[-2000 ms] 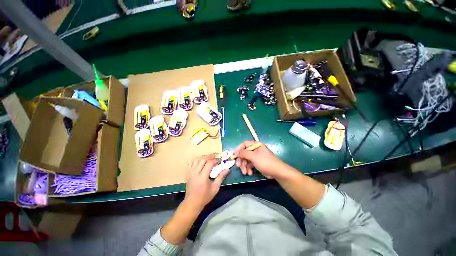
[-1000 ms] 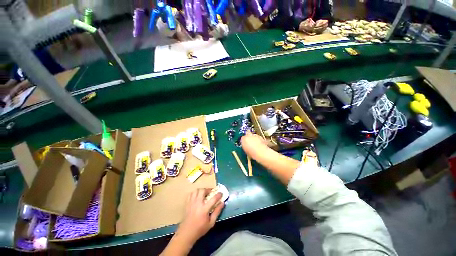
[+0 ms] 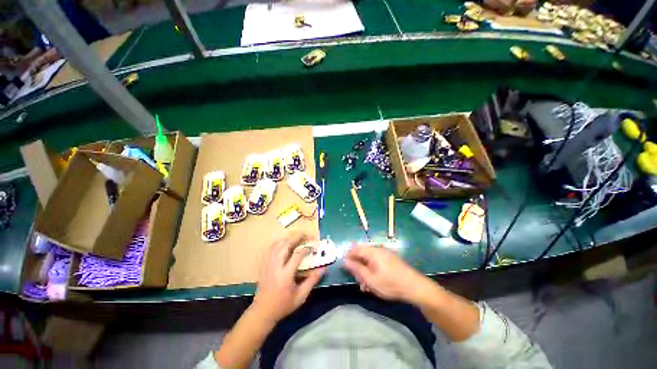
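My left hand (image 3: 279, 272) holds a white housing half (image 3: 318, 256) at the bench's front edge, by the cardboard's lower right corner. My right hand (image 3: 380, 271) is just right of the housing, with fingertips bent together; whether a small part is between them cannot be told. Two wooden-handled tools (image 3: 359, 209) lie on the green bench beyond my right hand. Small dark and silvery components (image 3: 377, 156) lie in loose clusters left of the open parts box (image 3: 404, 189).
Several part-built units (image 3: 235, 203) and a yellow piece (image 3: 289, 215) lie on the cardboard (image 3: 191, 260). Cartons (image 3: 160, 242) with purple strips stand left. A white block (image 3: 431, 219), another unit (image 3: 471, 221) and cables (image 3: 596, 173) are right. The green conveyor (image 3: 238, 85) runs behind.
My right hand has come back from the component clusters to beside the housing. My left hand still holds the housing. The camera view has tilted down.
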